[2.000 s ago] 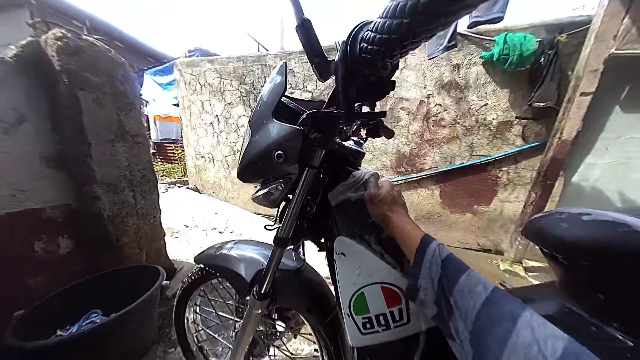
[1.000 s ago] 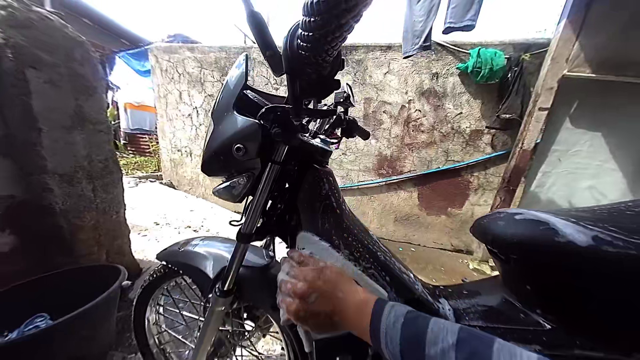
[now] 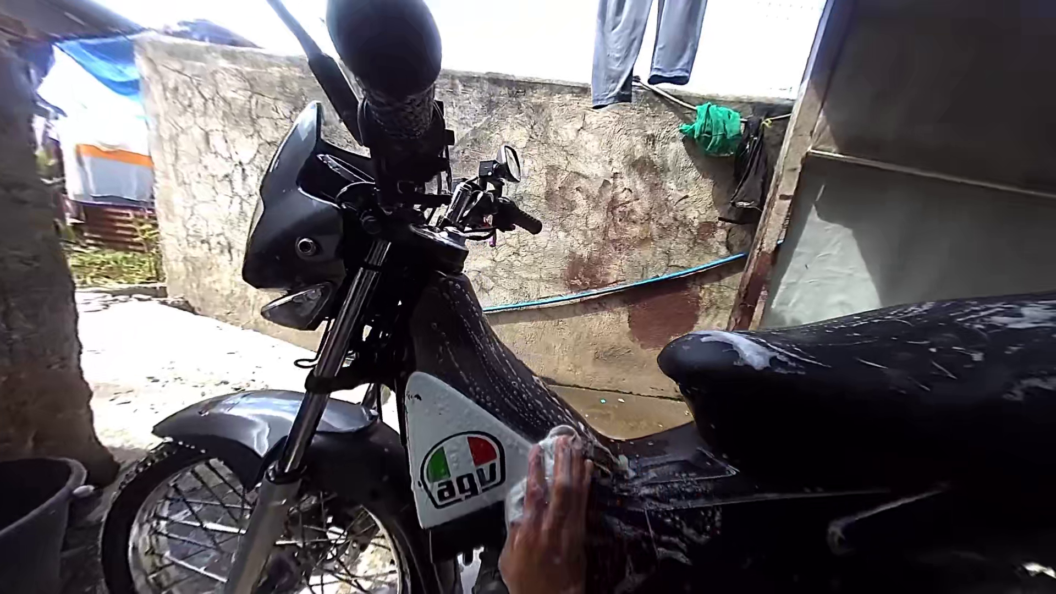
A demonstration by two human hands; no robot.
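My right hand (image 3: pixel 551 524) presses a wet, pale cloth (image 3: pixel 516 493) against the side of a dark motorcycle, fingers pointing up. It touches the right end of the white side panel (image 3: pixel 429 412), which bears a green, white and red AGV emblem. Wet streaks and suds mark the black center cover (image 3: pixel 487 346) above it. Foam also lies on the black seat (image 3: pixel 841 355) at the right. The front fairing (image 3: pixel 289 223) and the silver-grey front fender (image 3: pixel 264 421) are on the left. My left hand is out of view.
A black bucket (image 3: pixel 41 516) stands at the lower left beside a rough pillar (image 3: pixel 37 272). Behind the motorcycle runs a cracked concrete wall (image 3: pixel 214 181) with a blue hose (image 3: pixel 610 290). Trousers (image 3: pixel 619 49) and a green net-like bundle (image 3: pixel 714 129) hang above; handlebar and mirror (image 3: pixel 511 163) jut out.
My right hand has moved with the cloth from the upper center cover down over the white panel to its right end. The emblem, covered one second ago, shows again.
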